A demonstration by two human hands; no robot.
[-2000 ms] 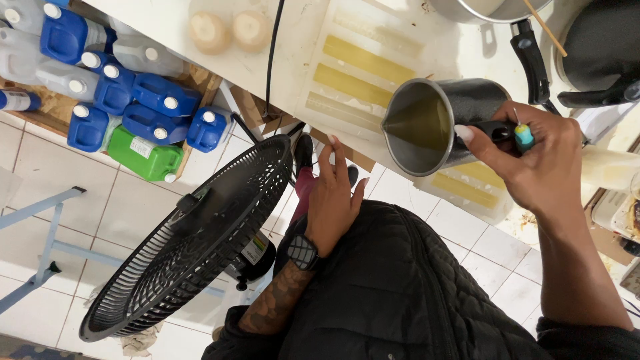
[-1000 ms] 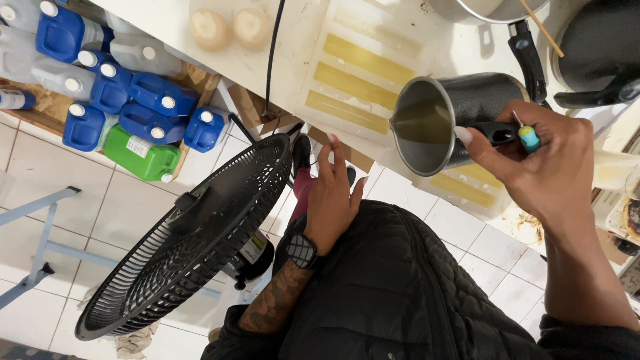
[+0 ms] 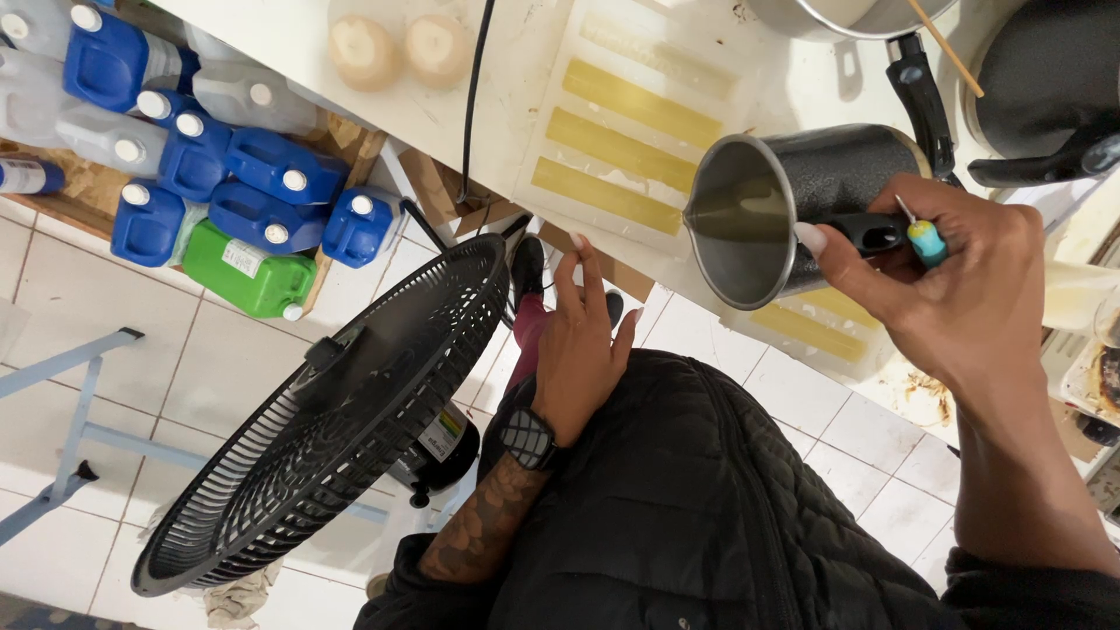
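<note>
My right hand (image 3: 954, 262) grips the black handle of a dark metal pouring jug (image 3: 840, 175), tilted with its spout toward the left and some liquid inside. A small pointed tool with a turquoise and yellow handle (image 3: 927, 243) is also held in that hand. Just left of the spout lies a translucent mold (image 3: 547, 149) whose long slots hold yellowish material; the jug hides part of it. My left hand (image 3: 577, 346), wearing a watch, is held near the table edge with fingers apart and nothing in it.
A black fan (image 3: 324, 411) stands at the left, beside my left arm. Blue, green and clear plastic jugs (image 3: 254, 271) fill a wooden crate at the upper left. Two round cream-colored pieces (image 3: 363, 52), a black cable (image 3: 477, 96), a pot (image 3: 840, 17) and a dark pan (image 3: 1050, 79) occupy the table.
The jug in my right hand has shifted slightly to the right since the oldest frame. My left hand stays in nearly the same place.
</note>
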